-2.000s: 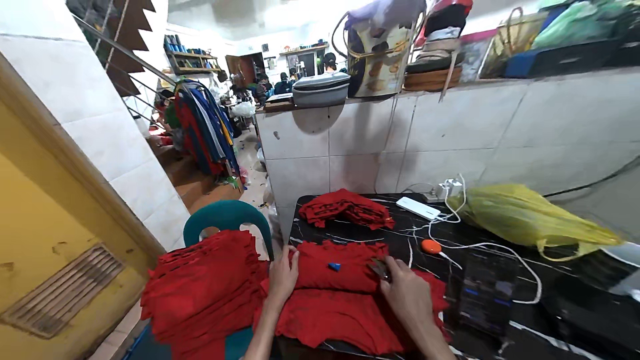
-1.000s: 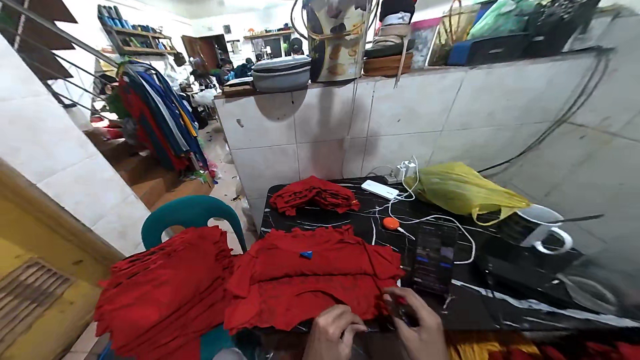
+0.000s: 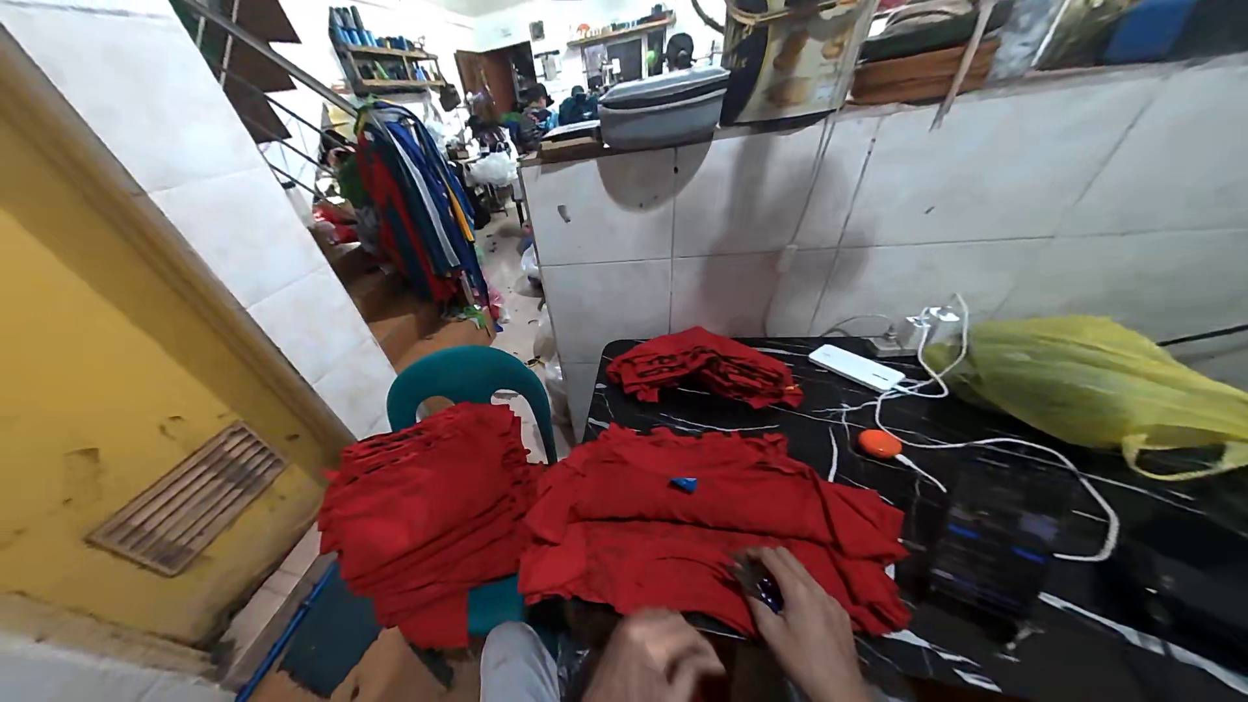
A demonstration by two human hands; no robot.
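Observation:
Red fabric pieces (image 3: 682, 526) lie spread and layered on a black marble-patterned table, with a small blue scrap (image 3: 684, 484) on top. My right hand (image 3: 804, 624) is over their near right part, its fingers round a small dark tool (image 3: 765, 588) whose kind I cannot make out. My left hand (image 3: 655, 658), blurred, is curled at the near table edge just below the fabric; what it holds, if anything, is hidden. A folded red bundle (image 3: 702, 366) lies at the back of the table. A thick stack of red fabric (image 3: 424, 507) rests on a green plastic chair (image 3: 473, 366) at the left.
On the table's right are a white power bank (image 3: 856, 369), white cables, an orange round object (image 3: 879, 445), a dark phone (image 3: 1004, 536) and a yellow-green plastic bag (image 3: 1072, 380). A tiled half wall (image 3: 682, 214) stands behind. People sit in the far room.
Two seconds ago both hands lay on the spread fabric; they are now at its near edge. Since one second ago, my right hand has moved farther onto the red cloth. The view has shifted.

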